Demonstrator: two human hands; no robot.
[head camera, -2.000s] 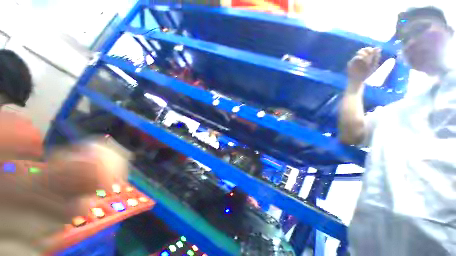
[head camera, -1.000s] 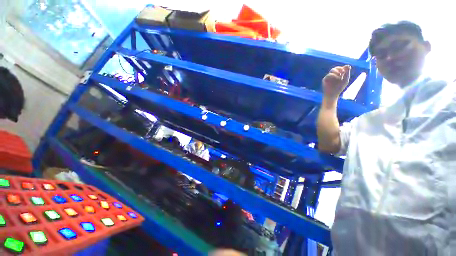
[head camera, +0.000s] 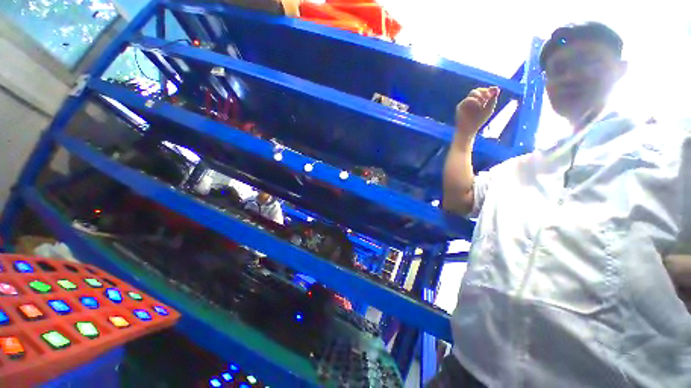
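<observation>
No hand of mine is in the picture. The orange-red compartment tray (head camera: 136, 330) lies at the lower left, cut off by the left edge. Its pockets hold several small smartwatch bodies with lit screens, among them a green one (head camera: 56, 339), a blue one (head camera: 59, 306) and an orange one (head camera: 30, 311). A few pockets near its far edge look dark. The blue stool (head camera: 83, 373) shows under the tray.
A blue metal rack (head camera: 250, 136) with dark tangled items fills the middle. A person in a light shirt (head camera: 561, 250) stands at the right, one hand raised at the rack. Small lit screens (head camera: 233, 374) show at the bottom. Orange-red material (head camera: 348, 15) lies on top.
The view has turned right, so rack, tray and person sit further left. The blurred hand over the tray is gone, as is the skin-coloured patch at the bottom edge. The dark-haired head has left view.
</observation>
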